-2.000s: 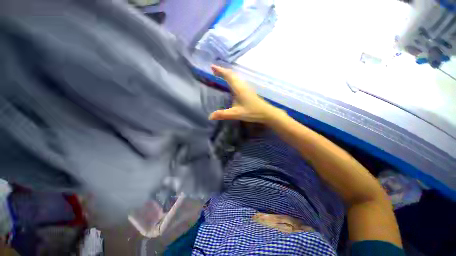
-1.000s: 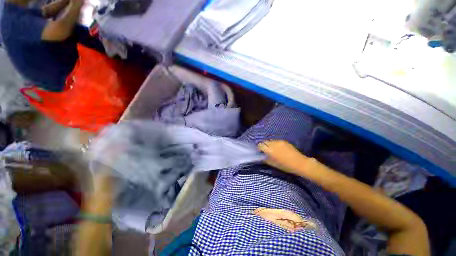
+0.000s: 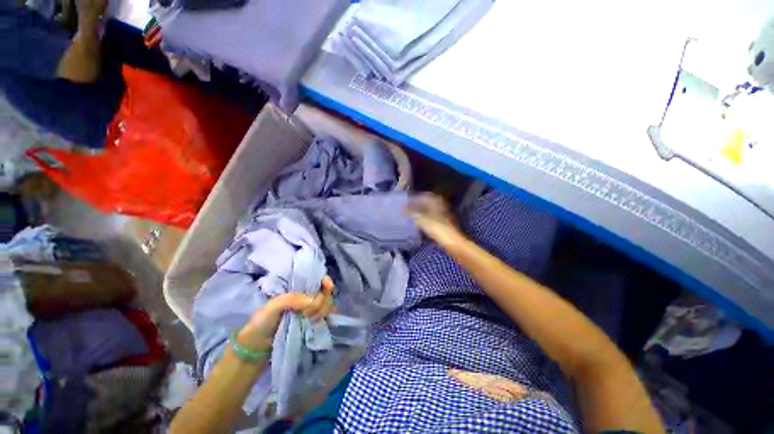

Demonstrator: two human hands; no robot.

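Crumpled grey-blue cloth (image 3: 276, 246) fills a pale plastic bin (image 3: 182, 271) beside my lap. My left hand (image 3: 293, 312), with a green band at the wrist, grips a bunch of this cloth at the bin's near side. My right hand (image 3: 431, 216) is at the bin's right edge, slightly blurred, with its fingers on the edge of a flat grey-blue cloth piece (image 3: 373, 215) lying over the bin.
The white sewing table (image 3: 543, 76) has a ruler (image 3: 509, 148) on its grey front edge. A stack of cut pieces (image 3: 399, 38) lies at its left. The machine head (image 3: 761, 59) is at far right. A red bag (image 3: 165, 148) and another person's arm (image 3: 81, 55) are at left.
The large cloth held up at left has come down into the bin. My left hand is now clear, gripping cloth. My right hand has moved slightly up, towards the table edge.
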